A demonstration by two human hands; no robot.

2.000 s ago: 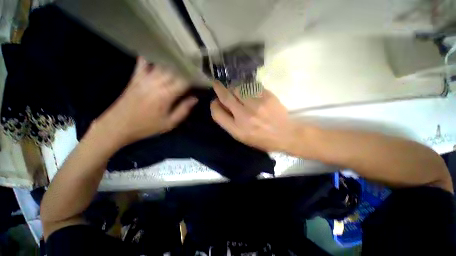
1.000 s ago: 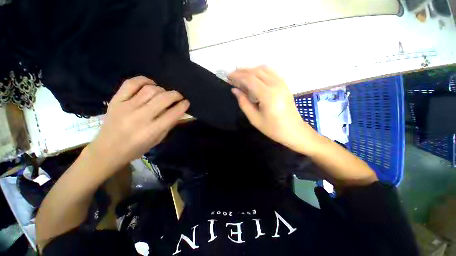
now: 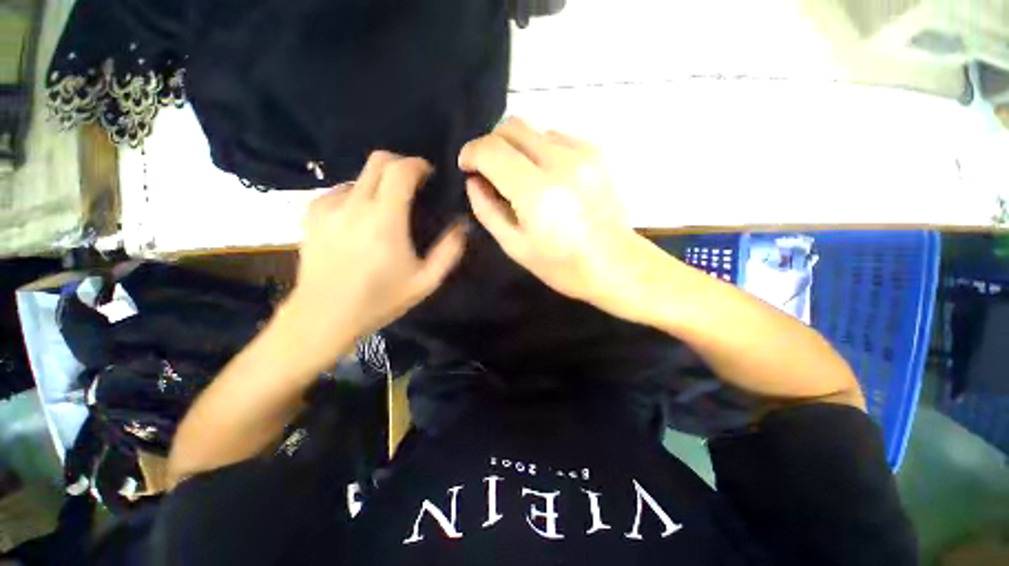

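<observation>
A black garment piece (image 3: pixel 354 77) lies over the white table's front edge and runs down towards my lap. A gold-cream scalloped embroidered border (image 3: pixel 116 102) shows on black cloth at the upper left. My left hand (image 3: pixel 376 245) grips the black cloth with bent fingers near the table edge. My right hand (image 3: pixel 542 205) pinches the same cloth just to the right, fingertips close to my left hand's. The fingertips are partly hidden in the dark cloth.
The white table (image 3: pixel 775 155) with its wooden edge crosses the view. A blue perforated basket (image 3: pixel 874 321) holding a pale packet (image 3: pixel 778 276) stands below it at right. Black embroidered pieces (image 3: pixel 166 359) heap in a carton at lower left. A small dark part shows at the top.
The view has tilted down and away from the machine head. The cloth has come from the needle area to the table's front edge, and my hands have moved closer together on it.
</observation>
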